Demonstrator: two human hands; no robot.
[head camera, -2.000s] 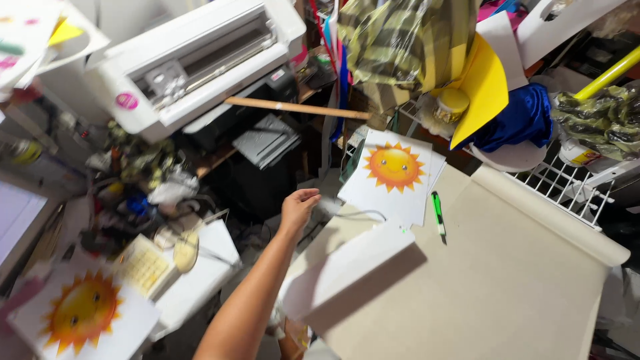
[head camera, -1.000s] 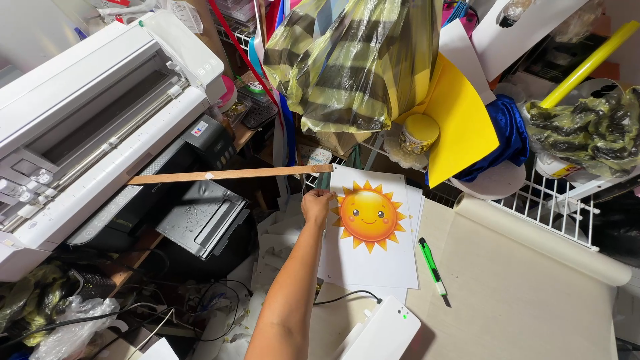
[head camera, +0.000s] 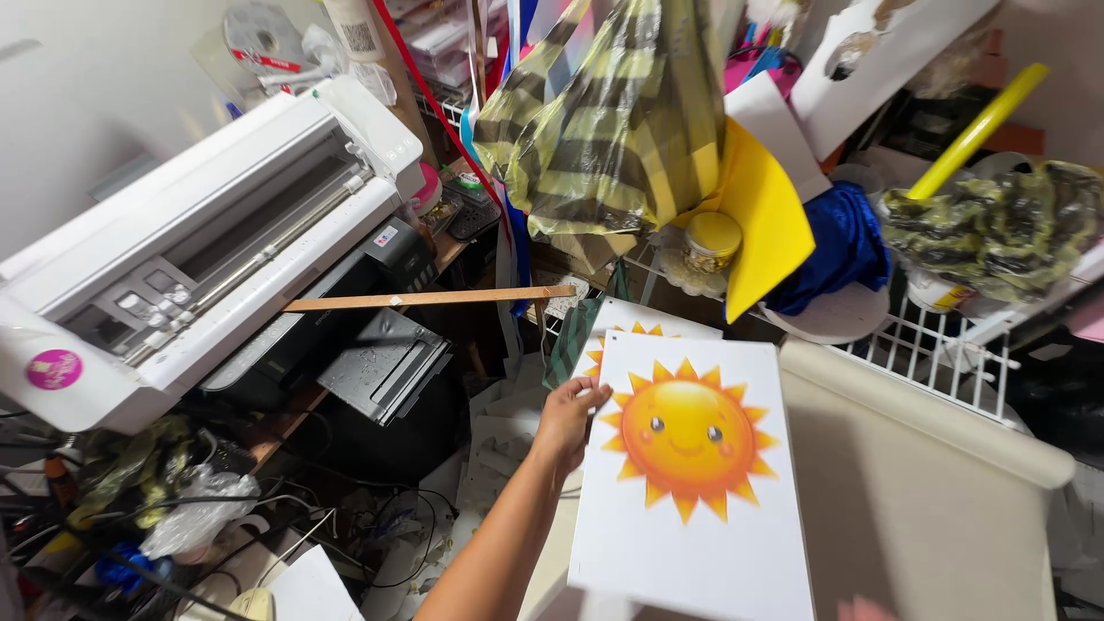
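My left hand (head camera: 571, 423) grips the left edge of a white sheet printed with a smiling orange sun (head camera: 686, 440), thumb on its front. The sheet is raised and tilted toward me. Behind its upper left part lies another white sheet with a sun print (head camera: 660, 319), mostly hidden. Only a blurred bit of my right hand (head camera: 865, 609) shows at the bottom edge, right of the sheet; what it does cannot be seen.
A white cutting machine (head camera: 216, 250) stands at the left above a black printer (head camera: 319, 328). A wooden strip (head camera: 431, 299) juts across toward the sheets. Rolled cream material (head camera: 931, 414) covers the table at right, beside a white wire rack (head camera: 940, 354). A striped plastic bag (head camera: 612, 129) hangs above.
A sun-printed sheet is now raised in my left hand, in front of another one. The green cutter and white device seen on the table earlier are out of sight. A bit of my right hand has appeared.
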